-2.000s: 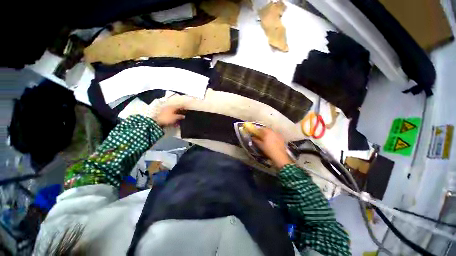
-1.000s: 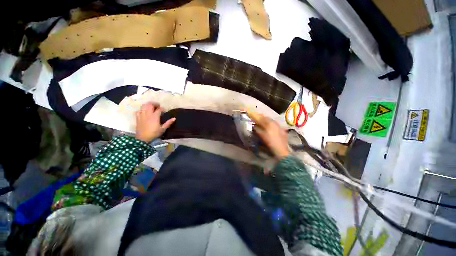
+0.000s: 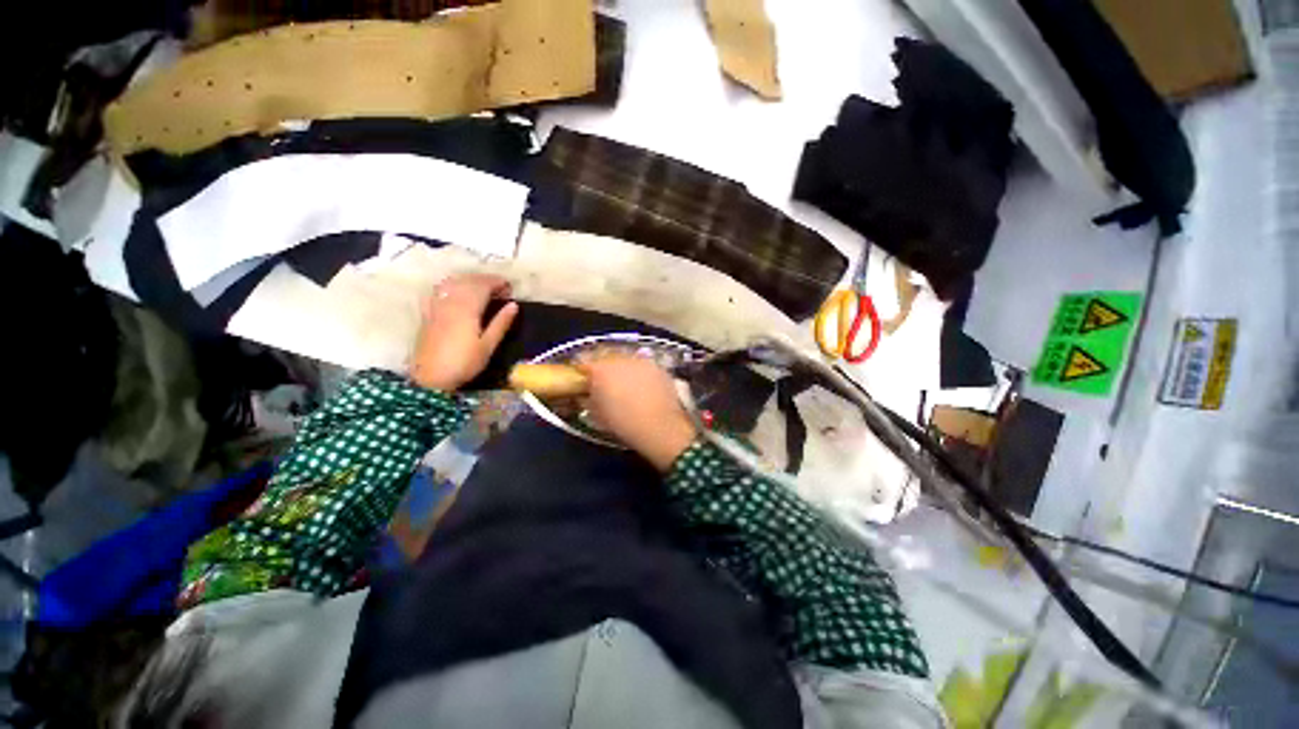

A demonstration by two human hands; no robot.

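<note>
A black curved strip (image 3: 606,329) lies on the long cream curved shape (image 3: 641,274) in front of me. My right hand (image 3: 637,406) grips the light wooden handle (image 3: 549,379) of the iron, whose silver rim (image 3: 613,342) shows over the strip. The iron and my hand hide most of the strip. My left hand (image 3: 462,332) rests at the strip's left end, thumb and fingers apart, fingertips at its edge.
A plaid piece (image 3: 687,217) lies behind the cream shape. Scissors (image 3: 849,325) and black cloth (image 3: 912,171) are at right. A white strip (image 3: 349,211) and tan card pattern (image 3: 356,71) are back left. The iron's cable (image 3: 969,491) runs right.
The iron and my right hand have moved left along the strip, close to my left hand. My left hand stays at the strip's left end. The camera view has shifted somewhat.
</note>
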